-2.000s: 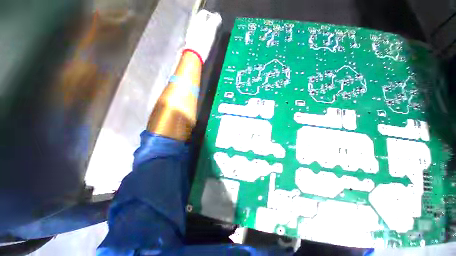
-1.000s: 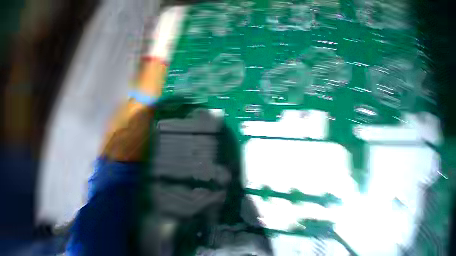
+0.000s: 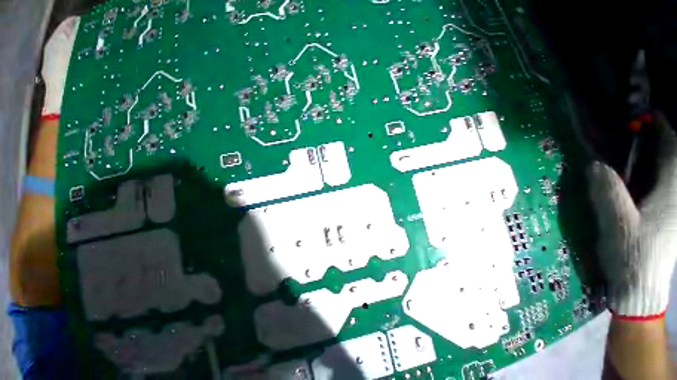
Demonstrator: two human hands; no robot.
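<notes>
A large green printed circuit board (image 3: 371,159) with silver-white solder areas fills most of the view. My left hand (image 3: 58,67), in a white knitted glove with a red cuff, is at its far left edge; the fingers are hidden behind the board, which they appear to grip. My right hand (image 3: 637,237), gloved the same way, is at the right, beside the board's right edge. It holds diagonal cutters (image 3: 640,111) with red-orange near the joint, tips pointing up and away. The handles are partly hidden in shadow and the hand.
A dark area lies beyond the board at the upper right. A pale grey surface (image 3: 553,355) shows below the board's lower right edge. A grey strip (image 3: 16,126) runs along the left side. A dark shadow covers the board's lower left.
The board appears larger and further left in view, turned slightly. My right hand with the cutters has come into view at the right. The shadow still lies over the board.
</notes>
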